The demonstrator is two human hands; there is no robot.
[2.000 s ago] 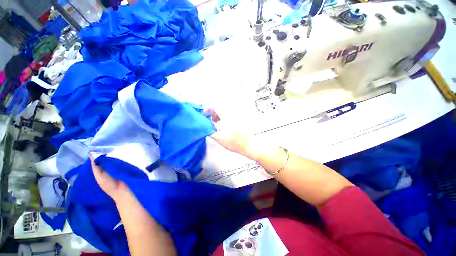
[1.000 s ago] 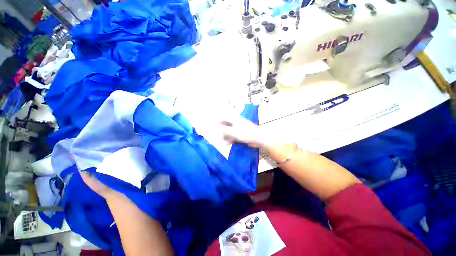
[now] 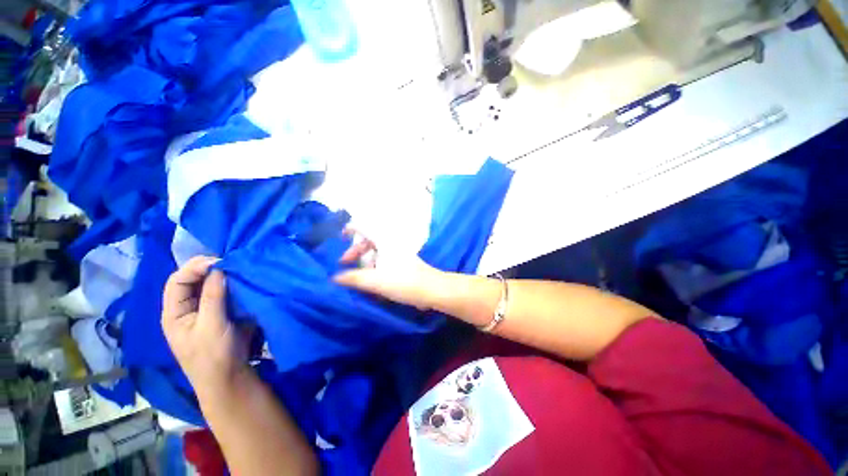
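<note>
A royal-blue garment piece (image 3: 307,302) hangs over the table's front edge and my lap, with a pale band (image 3: 237,167) along its upper part. My left hand (image 3: 203,311) pinches the blue cloth between thumb and fingers at its left side. My right hand (image 3: 381,270) is at the cloth's right side, fingers curled by a fold; its grip is not clear. A narrow blue piece (image 3: 470,212) lies on the table beyond my right wrist. The sewing machine's needle area (image 3: 479,102) is behind it, with no cloth under it.
Dark-blue thread snips (image 3: 637,112) lie by the machine bed. A printed ruler scale (image 3: 711,147) runs near the edge of the white table (image 3: 567,218). Blue cloth is heaped (image 3: 130,139) at the left. More blue pieces (image 3: 735,242) are below the table at the right.
The view has moved closer to the table. My left hand has turned and now pinches blue cloth. The pale area is mostly folded away. My right hand is off the narrow blue piece.
</note>
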